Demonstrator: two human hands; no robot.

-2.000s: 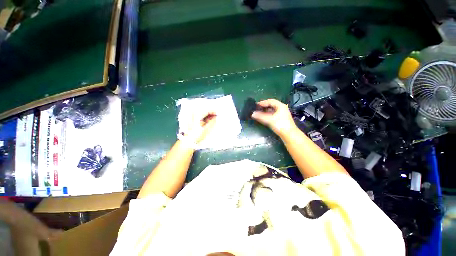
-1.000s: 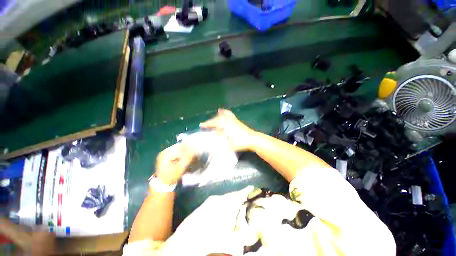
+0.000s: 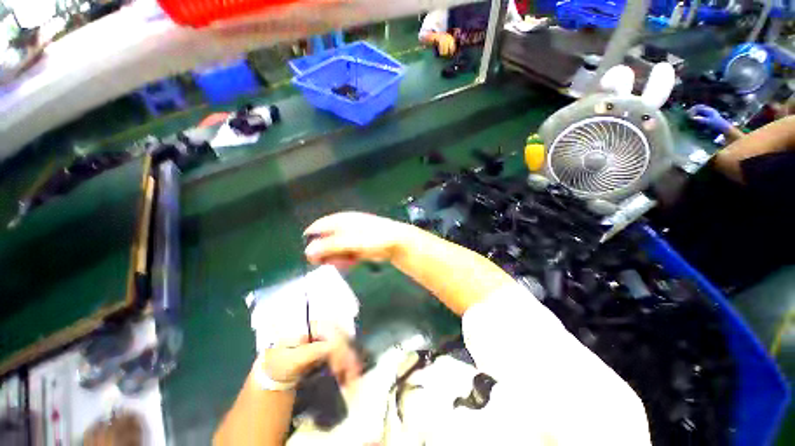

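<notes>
The whitish poly bag stack (image 3: 272,315) lies on the green bench in front of me. My left hand (image 3: 301,359) is closed at its near edge, on a power adapter (image 3: 321,402), a blurred black shape below the fingers. The thin dark adapter cord (image 3: 308,315) runs up from this hand across the stack towards my right hand. My right hand (image 3: 349,241) is beyond the stack, fingers curled with a small dark bit at the tips, seemingly the cord's end. No bag around the adapter can be made out.
A black adapter pile (image 3: 575,296) fills the right, above a blue bin (image 3: 741,348). A rabbit-eared fan (image 3: 597,157) stands behind it. A blue basket (image 3: 349,83) is across the belt. Bagged adapters (image 3: 131,357) lie on a printed sheet at left. Other people's hands show at the far side and right.
The view has swung right and up. My hands, close together over the bags before, are now apart, the right one farther forward, with a dark cord visible between them.
</notes>
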